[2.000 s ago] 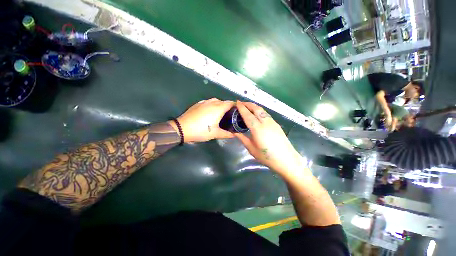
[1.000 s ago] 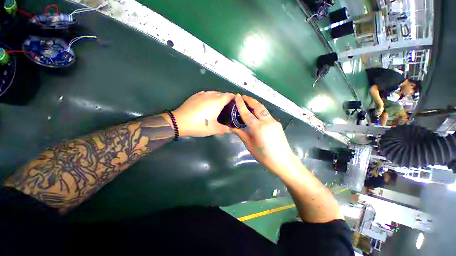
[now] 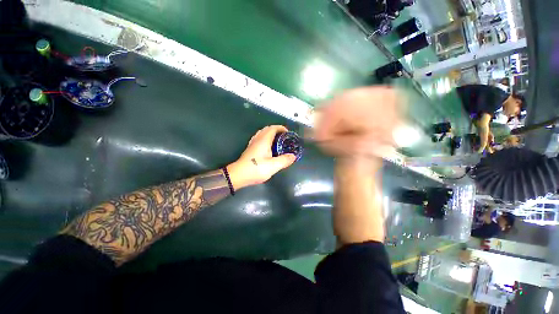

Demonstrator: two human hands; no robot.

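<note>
My left hand [image 3: 260, 156] is closed around a black cylindrical housing [image 3: 288, 146], held over the dark green mat. Its round end with a ring pattern faces up; the rest is hidden in the hand. My right hand [image 3: 357, 122] is motion-blurred, to the right of the housing and apart from it, above the white rail. Whether it holds anything cannot be told.
At the left lie black housings [image 3: 26, 110] with blue circuit boards [image 3: 87, 92], red and white wires and green-capped parts [image 3: 38, 95]. A white scuffed rail [image 3: 236, 84] borders the green belt [image 3: 269, 37]. Black units [image 3: 414, 43] stand beyond. A person [image 3: 484, 104] works across.
My right hand has let go of the housing and moved right and up. My left hand still holds the housing, its round end now in view.
</note>
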